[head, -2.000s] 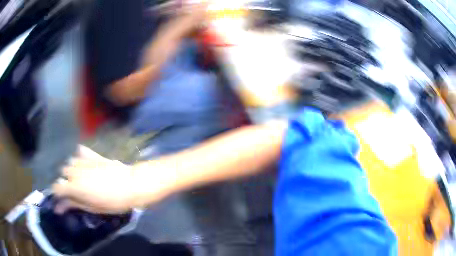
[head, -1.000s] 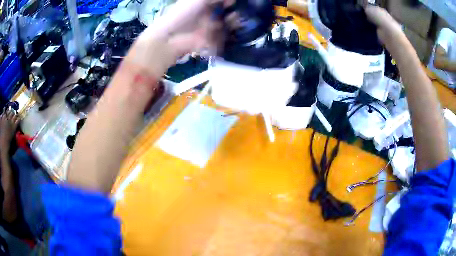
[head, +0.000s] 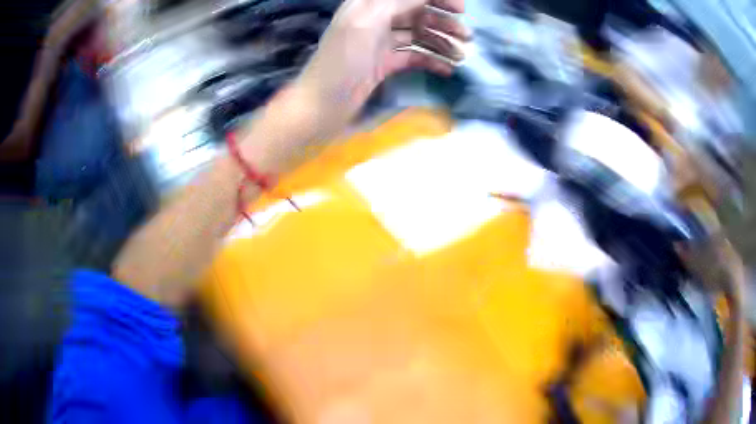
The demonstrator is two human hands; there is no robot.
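Note:
The frame is badly blurred. My left hand [head: 385, 41] is raised at the top centre, with a red string on the wrist. Its fingers are a little apart and bent, and nothing shows in them. My right hand [head: 700, 244] is a blur near the right edge, beside a dark and white camera unit [head: 613, 153]; whether it grips the unit cannot be told. The orange bench covering [head: 373, 306] lies below, with a bright white patch [head: 448, 186], perhaps a sheet or glare.
Blurred white and dark items [head: 671, 339] lie along the bench's right side. More dark and pale items stand at the upper left. A person's arm [head: 37, 74] shows at the far upper left. A dark bundle [head: 564, 397] lies at the lower right.
The view has swung, and the bench appears turned. My left hand, near the dark unit a second ago, is now away from it. The units now appear farther right.

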